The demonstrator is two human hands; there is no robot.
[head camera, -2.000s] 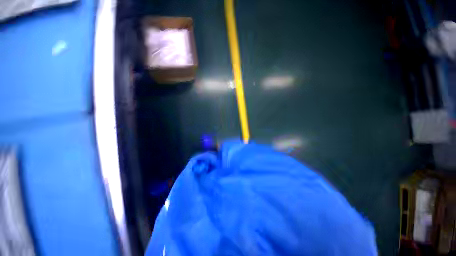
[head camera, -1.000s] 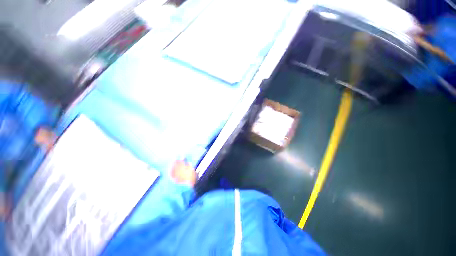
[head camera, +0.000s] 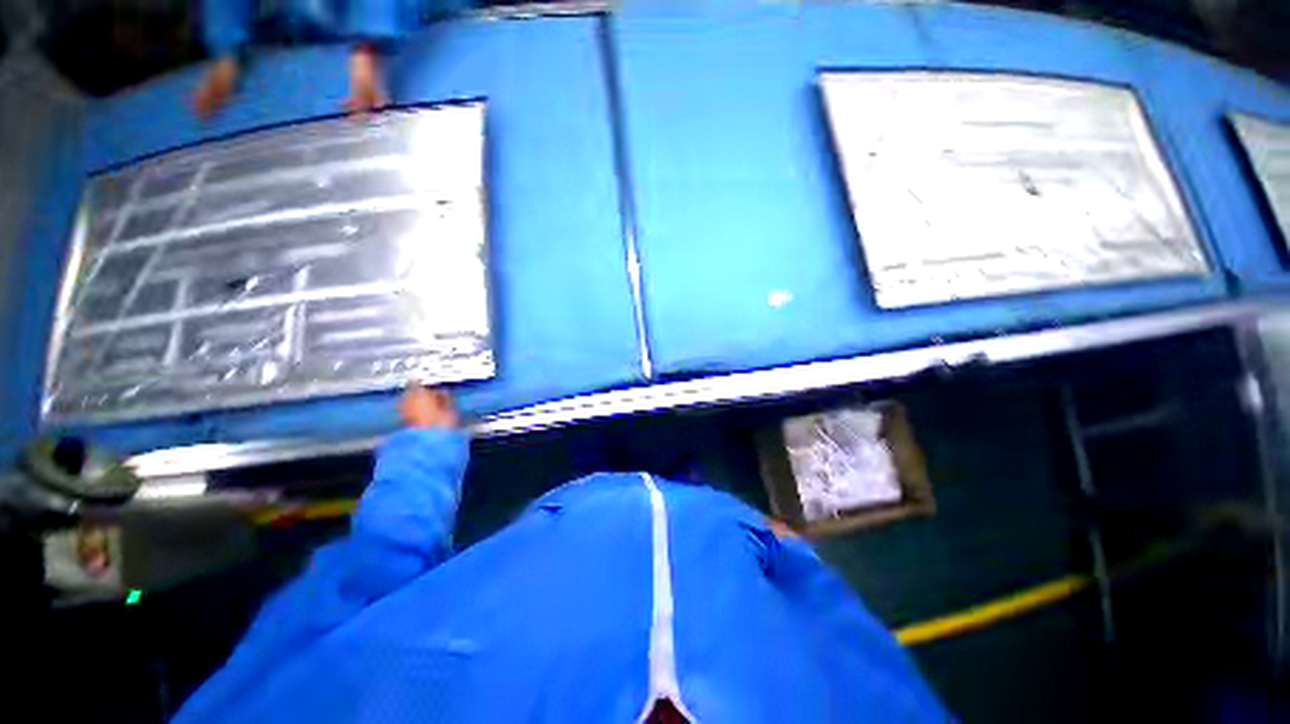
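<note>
A display unit with a silver-grey ribbed metal back (head camera: 276, 269) lies on the blue padded line top (head camera: 707, 184) at the left. My left hand (head camera: 429, 407) is at its near right corner, at the line's near edge; its fingers are too blurred to tell whether they grip the unit. My right hand (head camera: 778, 529) shows only as a small patch of skin by my blue clothing, at the carton's near left corner; the rest is hidden. A second display unit (head camera: 1012, 184) lies further right on the padding.
The silver side rail (head camera: 792, 385) runs along the line's near side. An open brown carton (head camera: 913, 474) with white contents is on the green floor. Another person's hands (head camera: 365, 78) are at the left unit's far side. A third unit (head camera: 1266, 170) is cut off at right. A yellow line (head camera: 997, 611) crosses the floor.
The view has swung from the floor and aisle to face the line squarely. My left hand, out of view at first, is now at the left unit's near right corner.
</note>
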